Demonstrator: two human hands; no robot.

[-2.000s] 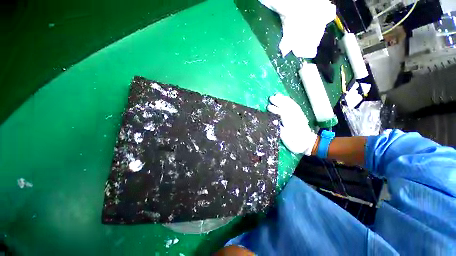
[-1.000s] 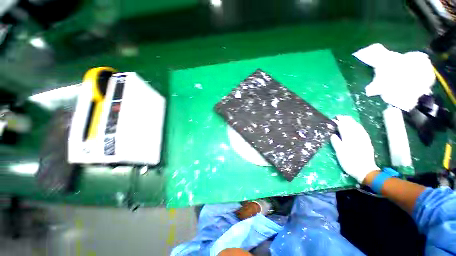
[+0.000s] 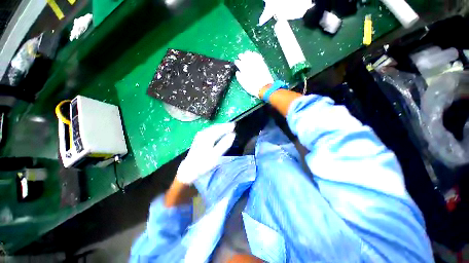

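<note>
A black foam pad (image 3: 191,81) speckled white lies on the green mat (image 3: 139,123), partly over a pale round turntable (image 3: 181,113). My right hand (image 3: 253,73), in a white glove with a blue wristband, rests on the mat at the pad's right corner; whether its fingers grip the pad I cannot tell. My left hand (image 3: 206,152), also in a white glove, is over my lap near the mat's front edge, apart from the pad and a little blurred. I see nothing in it.
A white tape machine (image 3: 95,128) with a yellow roll stands left of the mat. A white tube with a green cap (image 3: 290,46) lies right of it, near a white cloth (image 3: 286,9), black pieces and a yellow item (image 3: 367,30). Plastic bags (image 3: 442,97) are at far right.
The view has turned and moved back. My left hand has come into view over my lap. My right hand stays by the pad's corner, and the pad still lies over the turntable.
</note>
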